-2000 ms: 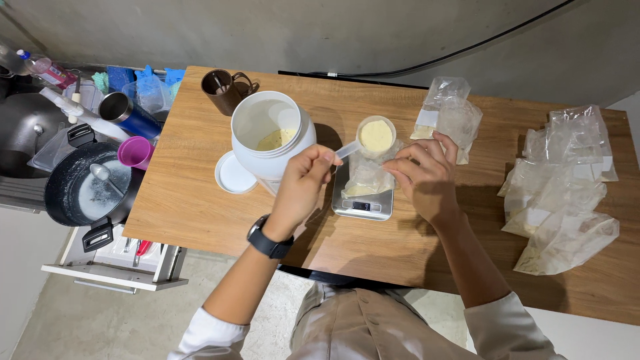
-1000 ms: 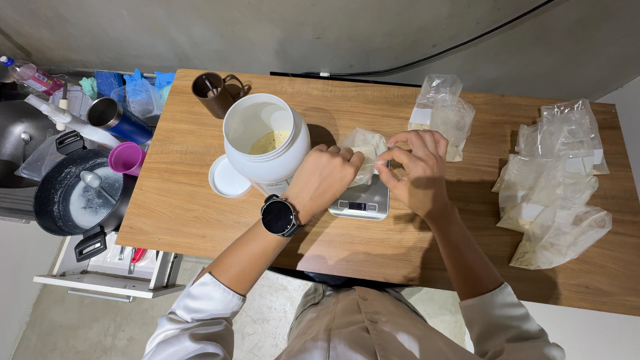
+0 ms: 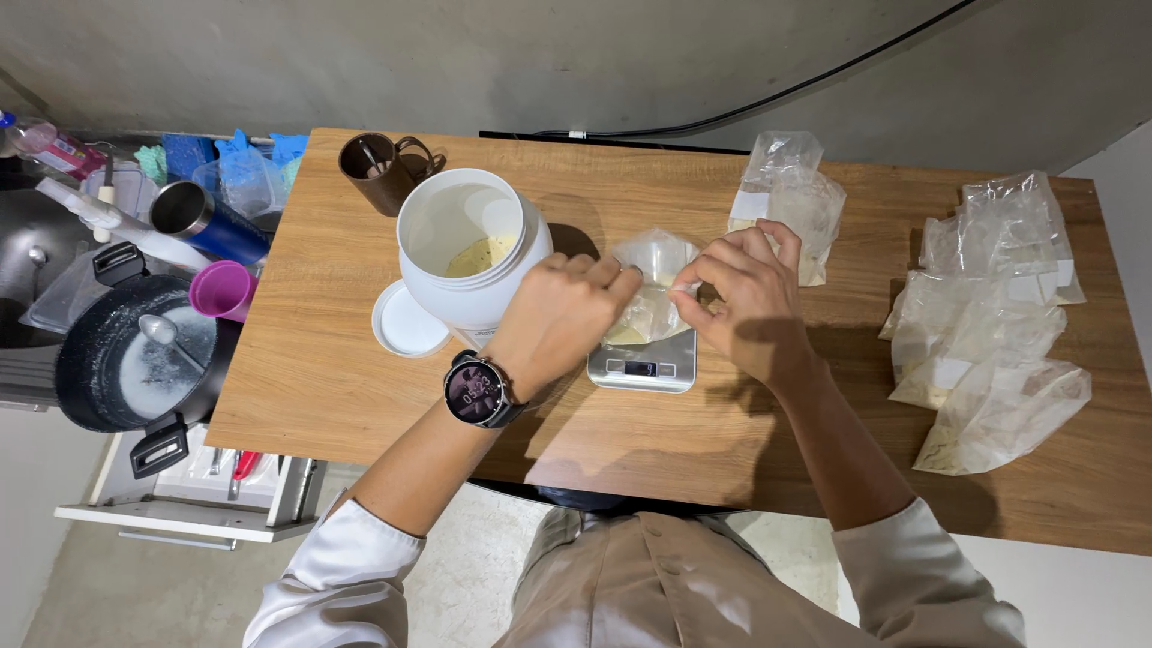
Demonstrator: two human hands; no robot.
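A clear plastic bag (image 3: pixel 643 319) with pale powder rests on a small digital kitchen scale (image 3: pixel 642 367). My left hand (image 3: pixel 573 315), with a watch on its wrist, is at the bag's left side; its fingertips are partly hidden, and a rounded, pale-filled scoop shape (image 3: pixel 661 261) shows by the bag's opening. The right hand (image 3: pixel 742 292) pinches the bag's right edge between thumb and finger. Left of the scale stands an open white plastic tub (image 3: pixel 472 252) with yellowish powder inside, its white lid (image 3: pixel 409 318) lying beside it.
Two or so powder bags (image 3: pixel 787 207) lie behind my right hand, and several more (image 3: pixel 990 315) at the right. A brown mug (image 3: pixel 380 175) stands behind the tub. Left of the wooden table (image 3: pixel 297 378) are a black pot (image 3: pixel 135 360), a blue tumbler (image 3: pixel 211 223), a purple cup (image 3: pixel 222 290) and an open drawer (image 3: pixel 193 513).
Two seconds ago the powder-filled scoop was held up above the bag; now it is lower, at the bag's opening. Both hands have come down close around the bag.
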